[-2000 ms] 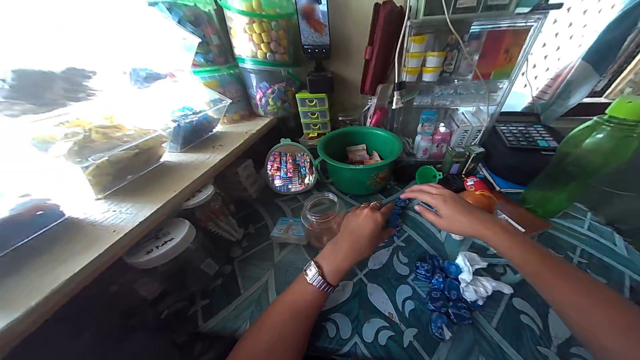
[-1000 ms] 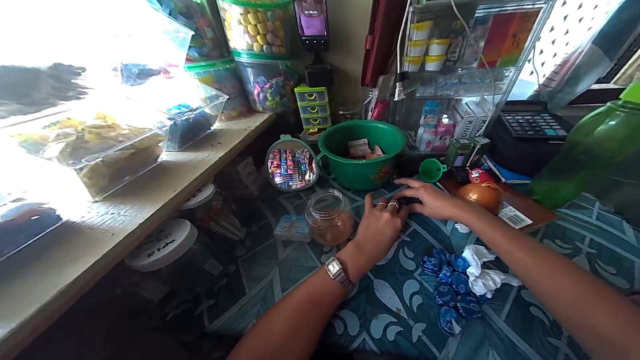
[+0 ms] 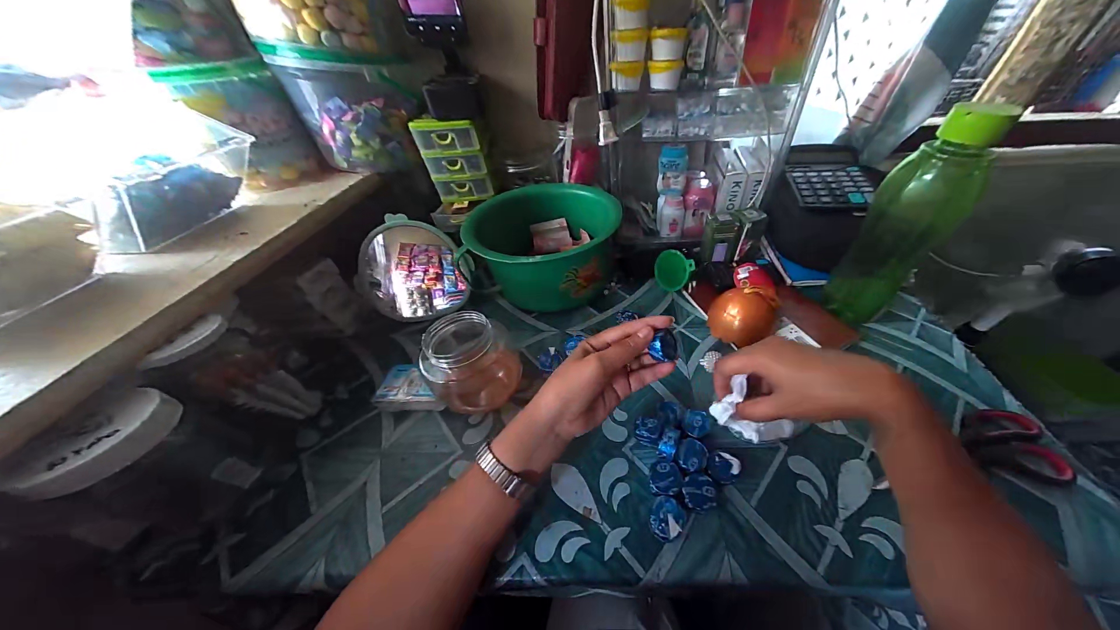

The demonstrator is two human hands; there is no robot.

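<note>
My left hand (image 3: 604, 372), with a metal-band watch on its wrist, holds a small blue foil-wrapped piece (image 3: 662, 346) at its fingertips. To its right, my right hand (image 3: 779, 381) pinches a crumpled white tissue (image 3: 744, 416). Below and between the hands lies a cluster of round blue foil-wrapped pieces (image 3: 691, 457) on the patterned green tablecloth (image 3: 573, 490). A few more blue pieces (image 3: 549, 358) lie behind my left hand. An uncapped clear jar (image 3: 470, 367) stands left of that hand.
A green plastic basin (image 3: 542, 276) holding paper pieces stands behind the hands, beside a container of small packets (image 3: 424, 280). A small green funnel (image 3: 674, 269), an orange round object (image 3: 742, 315) and a green bottle (image 3: 910, 219) are at the right back. Scissors (image 3: 1019, 446) lie far right.
Both hands were close together near the basin; now they are apart and nearer. My left hand has a blue piece raised, and my right hand has taken hold of the white tissue.
</note>
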